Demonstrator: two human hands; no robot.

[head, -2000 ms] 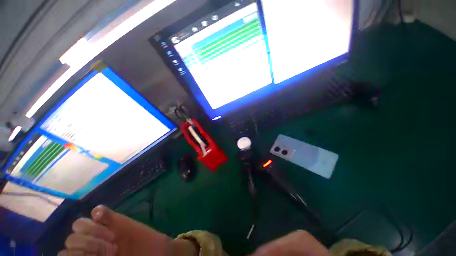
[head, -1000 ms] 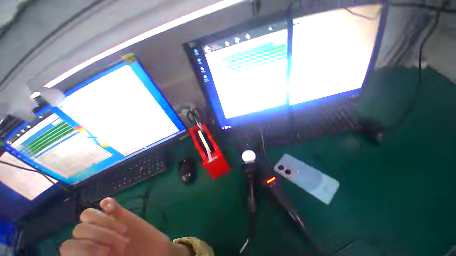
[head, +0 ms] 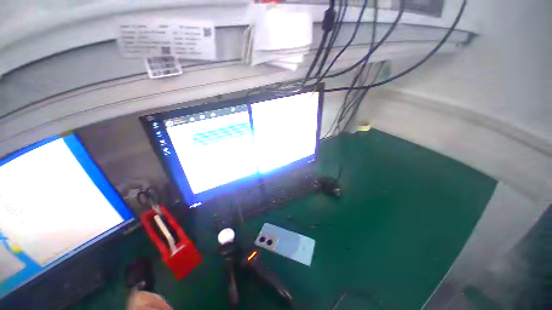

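Observation:
My left hand (head: 148, 300) shows only as a small blurred part at the bottom edge, just below a black mouse (head: 139, 274); whether they touch is unclear, and its fingers are mostly cut off. My right hand is out of the picture. Two dark wand-like handles lie side by side on the green mat, one (head: 232, 278) below a white round knob (head: 226, 236), the other (head: 269, 280) with a glowing orange-red light. A pale blue phone (head: 287, 244) lies flat to their right, camera lenses at its left end. A red block (head: 181, 260) with a white strip stands left of the knob.
A bright monitor (head: 224, 151) stands behind a black keyboard (head: 272, 197); another dark mouse (head: 330, 186) is at its right end. A second monitor (head: 54, 200) is at left. Above, a shelf edge holds paper labels (head: 166, 39) and hanging cables (head: 402, 60).
The view has swung right and up, so the bench things sit lower and further left. My right hand, seen two seconds ago, has left the picture. My left hand is now mostly cut off.

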